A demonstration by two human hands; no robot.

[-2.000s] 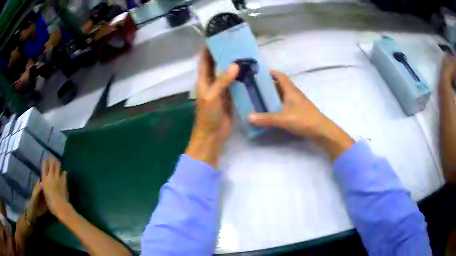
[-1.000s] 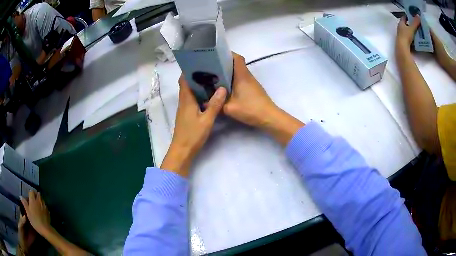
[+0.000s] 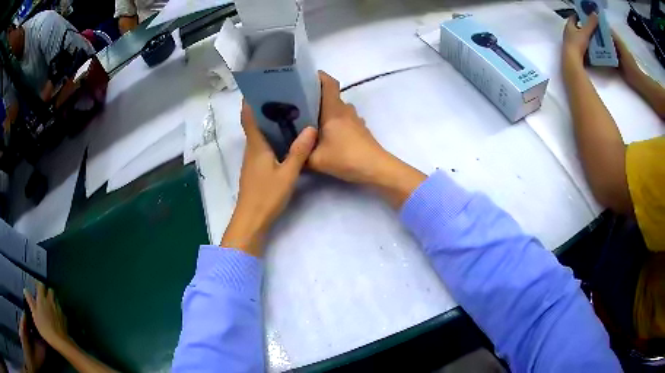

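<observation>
A pale blue-grey retail box (image 3: 255, 87) with a dark round-headed device pictured on its front stands open at its far end in front of me. Its white end flaps stand up, and a grey rounded thing shows inside the opening. My left hand (image 3: 266, 171) is closed around the box's left side, with the thumb on its front. My right hand (image 3: 346, 142) holds the box's right side. Part of my right fingers is hidden behind the box.
Another retail box (image 3: 492, 65) lies on the white-covered bench (image 3: 364, 269). At right, a person in a yellow sleeve (image 3: 645, 189) holds a similar box. At lower left, another person's hands touch stacked cartons (image 3: 18, 255) beside the green tabletop (image 3: 138, 255). A round dark dish (image 3: 158, 48) is at upper left.
Since two seconds ago, the box has been tipped so that its open end and raised flaps face me. Over the last second, my hold looks the same and the view has shifted slightly.
</observation>
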